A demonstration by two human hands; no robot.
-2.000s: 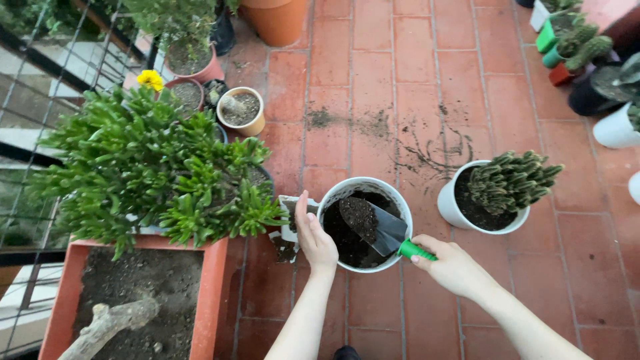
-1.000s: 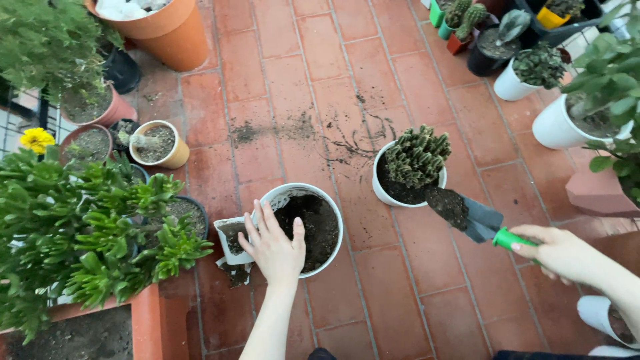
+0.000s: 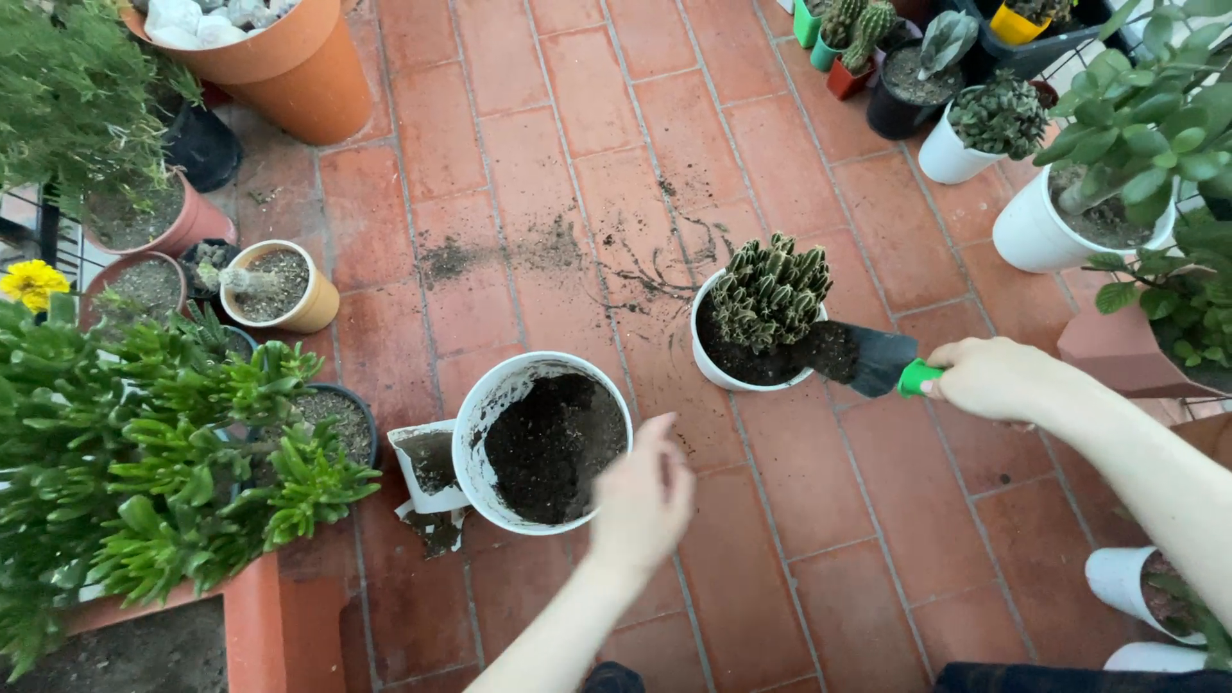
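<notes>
My right hand (image 3: pixel 991 380) grips the green handle of a garden trowel (image 3: pixel 881 361). Dark soil lies on the blade, whose tip is over the right rim of a white pot holding a clumped cactus (image 3: pixel 770 294). Blurred and holding nothing visible, my left hand (image 3: pixel 643 491) is at the right rim of a white bucket (image 3: pixel 462 443) with dark soil (image 3: pixel 553 448) inside; whether it touches the rim, I cannot tell. A broken white container piece (image 3: pixel 423 472) with soil lies against the bucket's left side.
Spilled soil (image 3: pixel 553 245) marks the terracotta tile floor. Leafy succulents (image 3: pixel 164 452) and a terracotta planter (image 3: pixel 279 616) stand at left, a large orange pot (image 3: pixel 308 77) at upper left. Several potted plants line the right, including a white pot (image 3: pixel 1035 226).
The trowel, loaded with soil, has gone from the bucket to the cactus pot. My left hand has moved from the bucket's left side to its right side.
</notes>
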